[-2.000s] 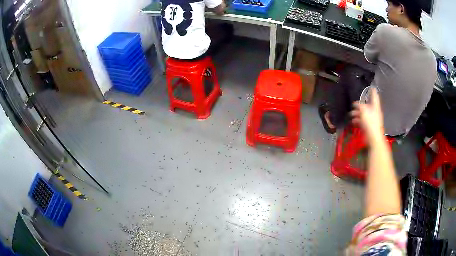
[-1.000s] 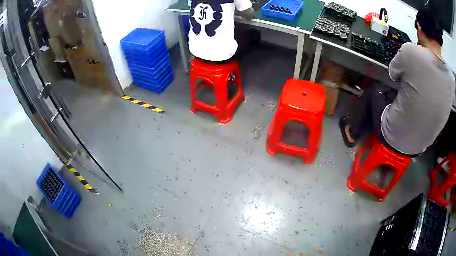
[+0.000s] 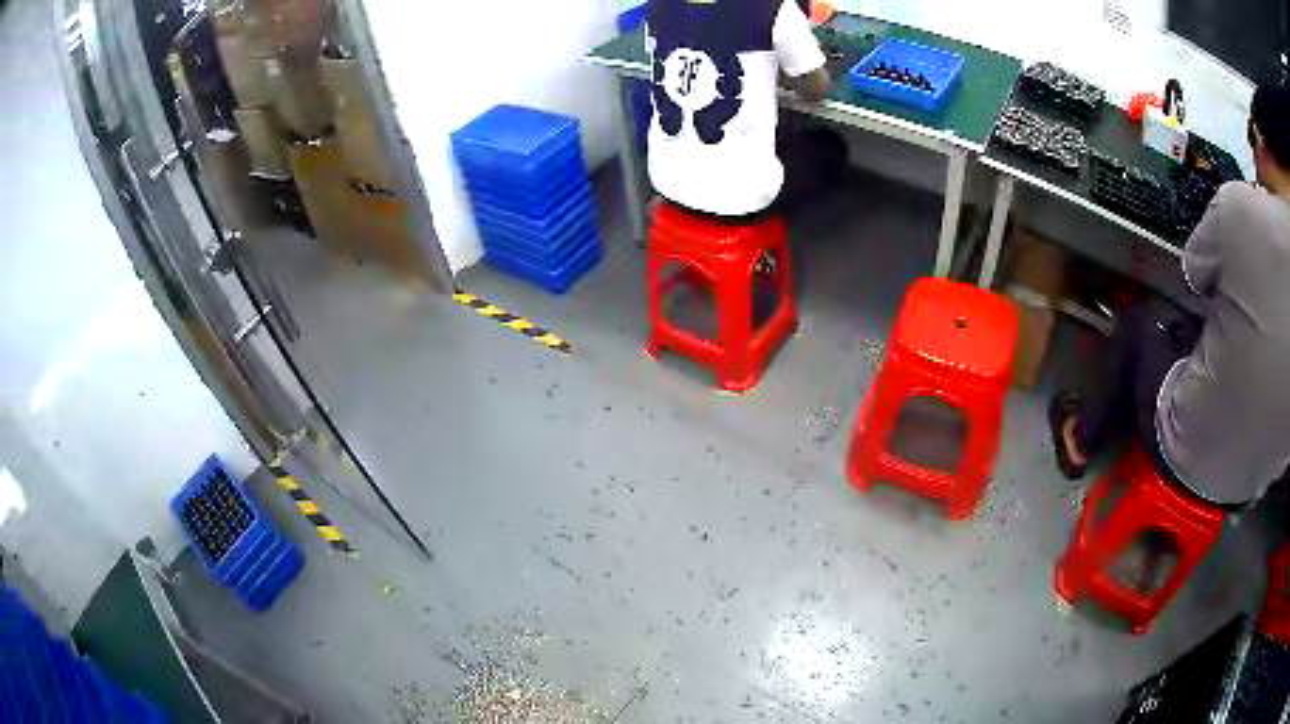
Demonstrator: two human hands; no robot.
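Neither of my hands is in the picture. Nearest in front of me is the grey floor (image 3: 608, 538), strewn with small debris. At the lower left edge a ribbed blue tray stack (image 3: 57, 665) is cut off beside a green-topped bench corner (image 3: 135, 637). Beyond it on the floor, against the white wall, stands a small stack of blue trays (image 3: 255, 559), with rows of black parts in the top one (image 3: 217, 511). At the bottom right corner a black crate or tray stack (image 3: 1181, 686) is cut off by the edge.
An unoccupied red stool (image 3: 937, 396) stands mid-right. Two people sit on red stools (image 3: 722, 297) at green benches holding a blue tray (image 3: 908, 74) and black trays (image 3: 1040, 139). A taller blue tray stack (image 3: 526, 198) stands by the wall. A glass door (image 3: 234, 255) stands at left.
The view has turned left, so the room has shifted right in the picture. An outstretched arm and hand seen at the right two seconds ago are gone from view. The blue stack at lower left shows more.
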